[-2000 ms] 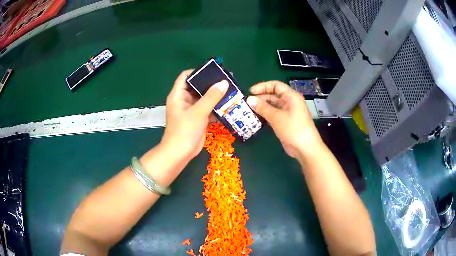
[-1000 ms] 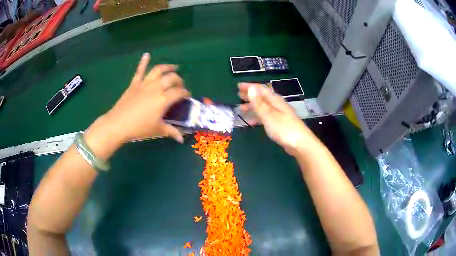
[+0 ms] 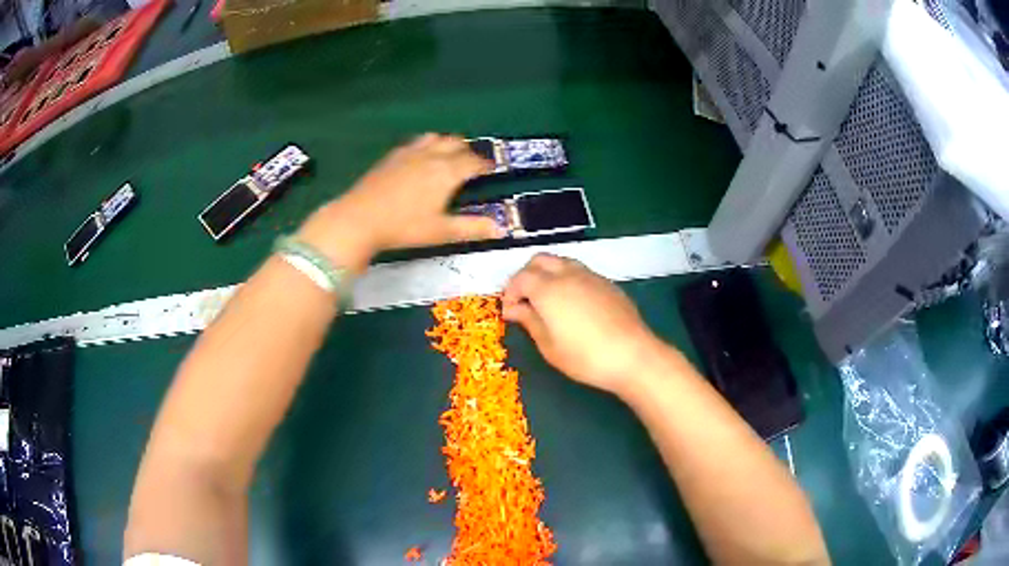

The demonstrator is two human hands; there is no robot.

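My left hand (image 3: 415,199) reaches over the green conveyor belt, thumb and fingers spread. Its fingers cover the screen end of the upper open phone (image 3: 533,154); its thumb lies at the board end of the lower open phone (image 3: 553,211). Whether it touches either phone is unclear. My right hand (image 3: 575,321) is at the top right edge of the heap of small orange parts (image 3: 487,442), fingertips bunched together. What is between those fingertips is hidden. The heap runs down the green worktop as a long strip.
Two more open phones (image 3: 255,190) (image 3: 101,222) lie left on the belt. A pale metal rail (image 3: 409,282) separates belt and worktop. A grey perforated housing (image 3: 874,188), black slab (image 3: 739,352) and clear plastic bag (image 3: 902,409) are at right; a black tray (image 3: 39,453) is at left.
The open phone held a second ago now lies on the belt at left. My left hand has moved right over the two other phones, which moved left. My right hand has come down to the orange heap.
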